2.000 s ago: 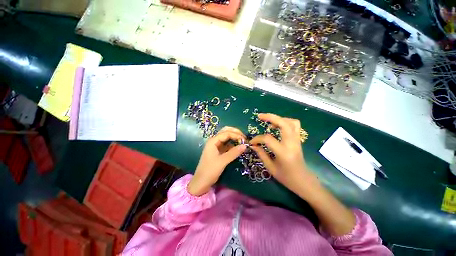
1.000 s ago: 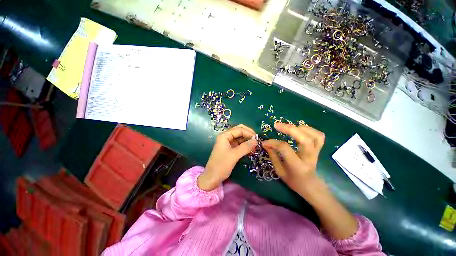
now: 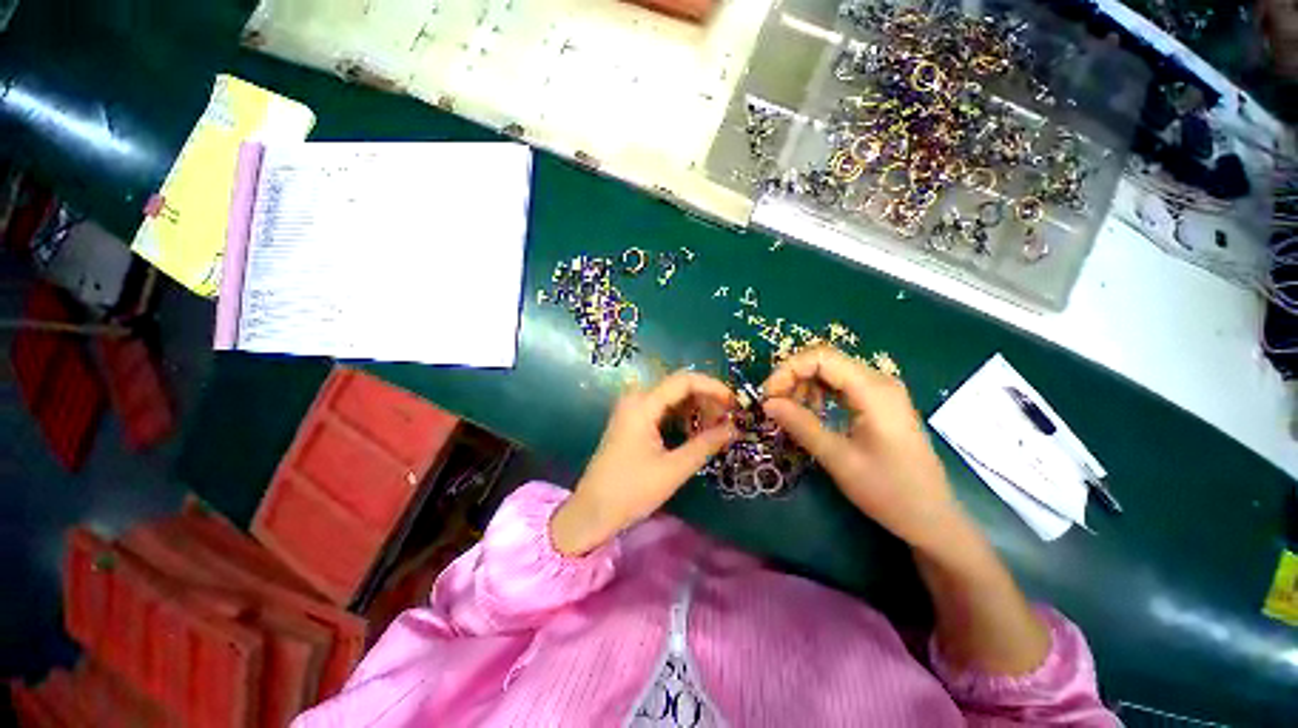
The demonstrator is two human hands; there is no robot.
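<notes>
My left hand (image 3: 639, 447) and my right hand (image 3: 863, 432) meet over a heap of ring pieces (image 3: 752, 474) on the dark green bench. The fingertips of both hands pinch a small ring piece (image 3: 750, 404) between them; its details are too small to tell. Tiny gold-coloured fittings (image 3: 787, 337) lie scattered just beyond my fingers. A separate cluster of ring pieces (image 3: 597, 309), silver, purplish and gold, lies left of my hands.
An open record book (image 3: 384, 256) lies left over yellow paper (image 3: 208, 185). A clear compartment box (image 3: 925, 157) of mixed pieces stands beyond on a white board (image 3: 570, 86). White slips (image 3: 1011, 455) with a pen (image 3: 1031, 410) lie right. Red trays (image 3: 349, 477) are stacked lower left.
My right fingers have drawn in from a spread pose over the fittings, leaving more of them showing. Both hands remain together over the heap. The view has shifted slightly.
</notes>
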